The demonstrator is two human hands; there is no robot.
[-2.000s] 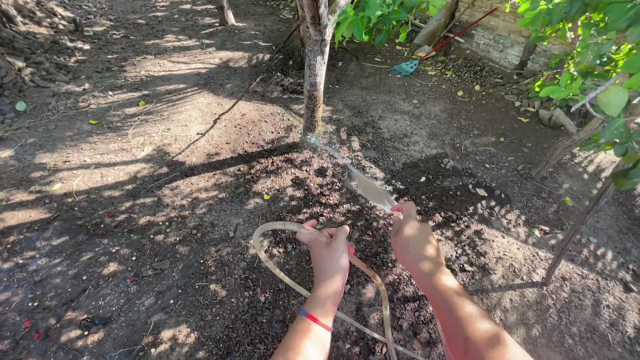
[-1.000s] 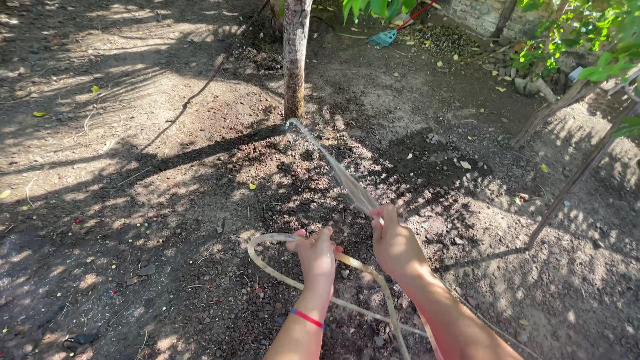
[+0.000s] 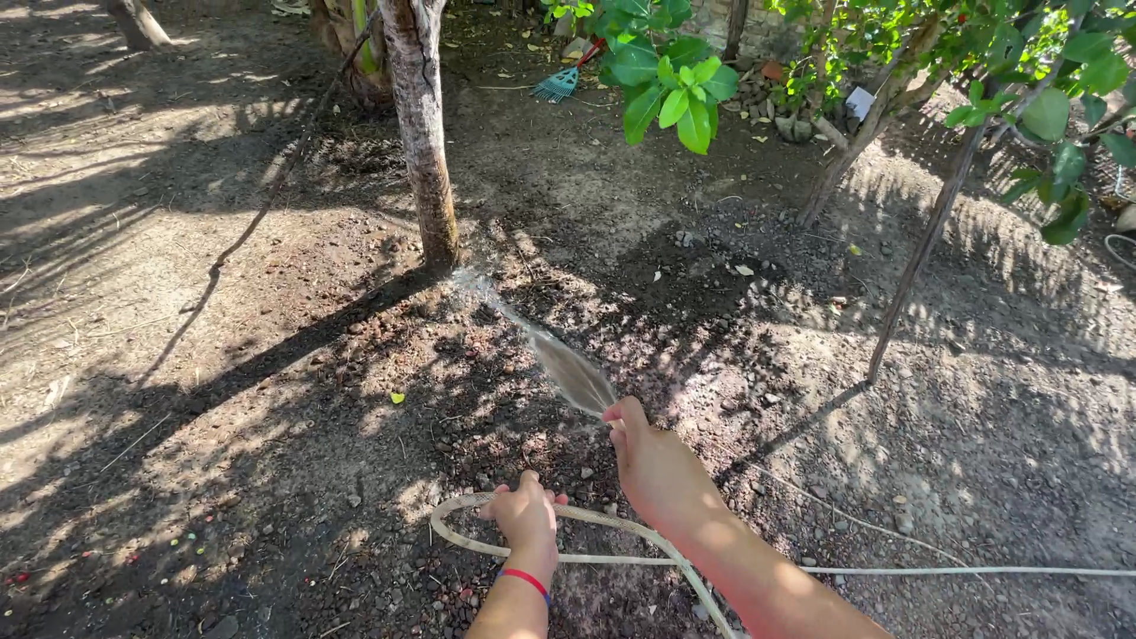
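Observation:
My right hand (image 3: 652, 461) is closed around the end of a pale garden hose, its thumb at the mouth. A fan of water (image 3: 568, 368) sprays from it up and left, meeting the soil beside the base of a tree trunk (image 3: 428, 151). Lower and to the left, my left hand (image 3: 525, 515), with a red and blue band at the wrist, grips a bend of the hose (image 3: 621, 522). The hose loops left of that hand and runs off to the right along the ground. The hose's mouth is hidden by my right fingers.
Leafy branches (image 3: 679, 89) hang at the upper middle and right. A thin leaning trunk (image 3: 923, 257) rises at right. Behind lie a green fan rake (image 3: 557, 84) with a red handle, stones (image 3: 792, 129) and a brick wall (image 3: 706, 27). Another trunk (image 3: 138, 22) stands upper left.
Both hands keep hold of the hose while the water still strikes near the trunk's base. A straight length of hose now shows at right. The view has shifted.

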